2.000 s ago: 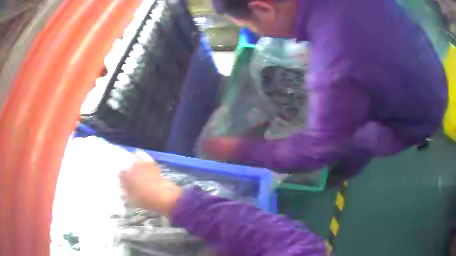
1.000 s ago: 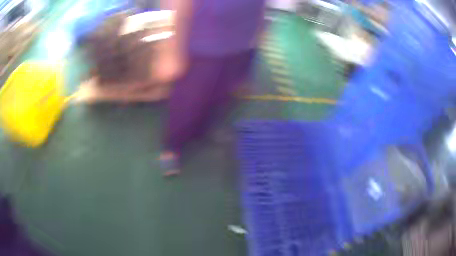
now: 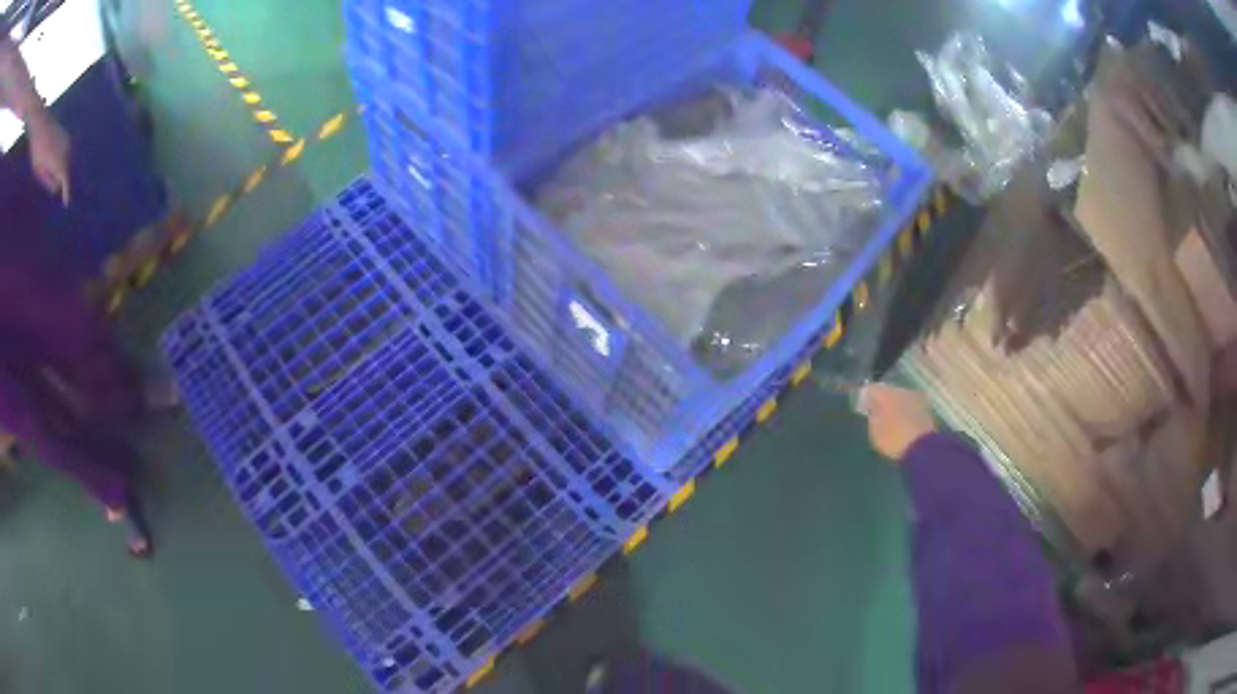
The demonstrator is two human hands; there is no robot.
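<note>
A blue crate (image 3: pixel 583 319) with a white label stands on a blue pallet (image 3: pixel 407 461) and abuts a taller stack of blue crates (image 3: pixel 461 102). Crumpled clear film (image 3: pixel 719 190) covers its contents. My right hand (image 3: pixel 895 418) reaches in from the lower right, beside the crate's near right side and apart from it. Its fingers are bunched; a faint thin line shows at the fingertips, too blurred to tell whether it is held. My left hand is not visible. A dark purple patch shows at the bottom edge.
Flattened cardboard (image 3: pixel 1072 366) is piled at right, with loose clear film (image 3: pixel 984 115) behind it. Yellow-black tape (image 3: pixel 726 447) runs along the pallet's near right edge. Another person's hand (image 3: pixel 48 149) and purple clothing show at far left. Green floor surrounds the pallet.
The view has swung from the rack and crates to the pallet, now nearer and centred. My right hand has come into view beside the film-covered crate. The yellow object has left view.
</note>
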